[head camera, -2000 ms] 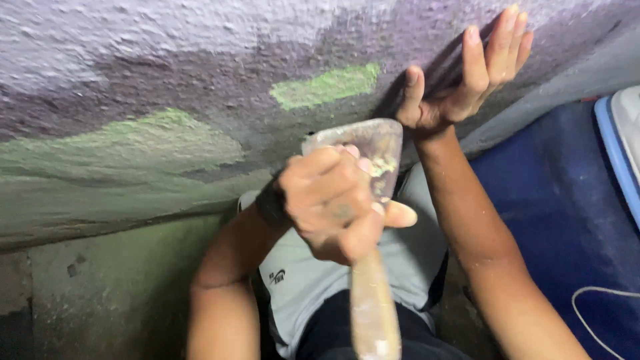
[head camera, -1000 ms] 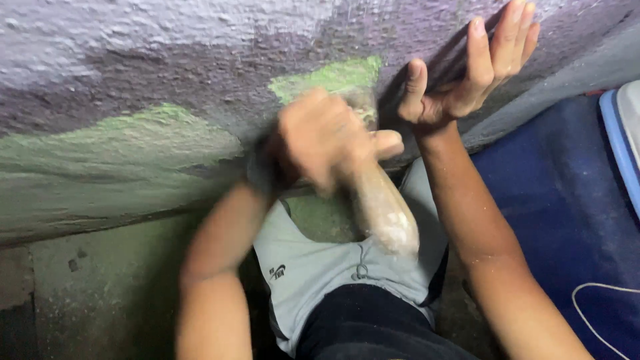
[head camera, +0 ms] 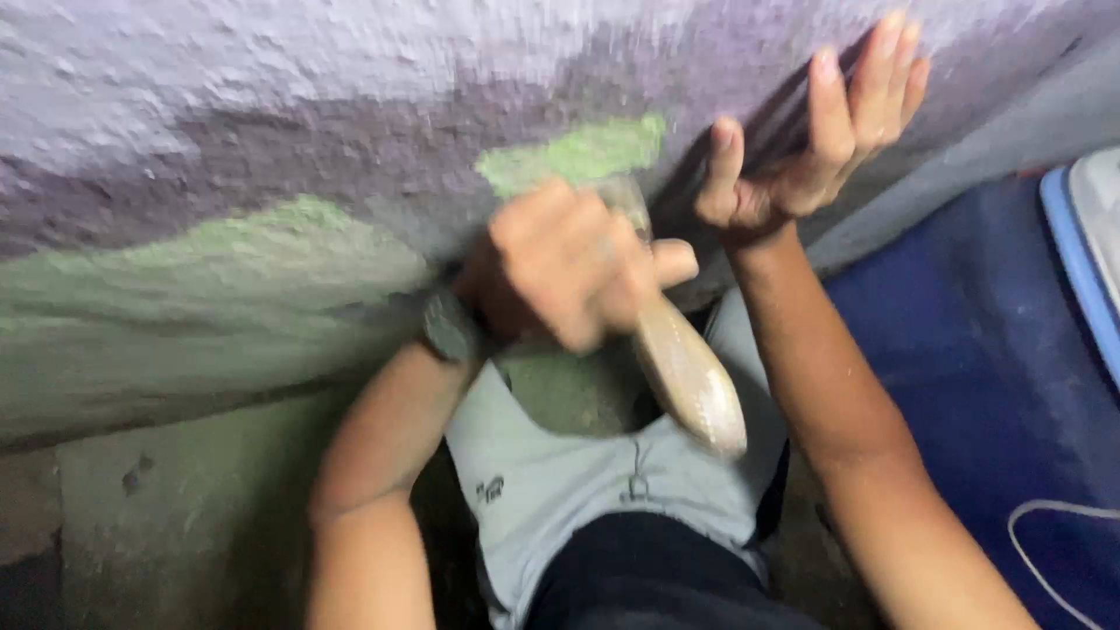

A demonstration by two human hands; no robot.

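My left hand, with a dark watch on its wrist, grips a putty knife or scraper by its pale, worn wooden handle. Its blade, partly hidden by the fingers and blurred, is at the rough painted wall, just below a bright green patch. To the right, my right hand rests against the purplish-grey wall with fingers spread, holding nothing. Another, larger pale green area shows lower left on the wall.
A dark blue container or surface stands at the right, with a light blue and white edge on it and a white cord near the bottom. The greenish floor lies lower left. My legs in light grey shorts are below the hands.
My left hand and the scraper have moved up to the green patch from below it, and the handle's end has swung right. My right hand stays on the wall.
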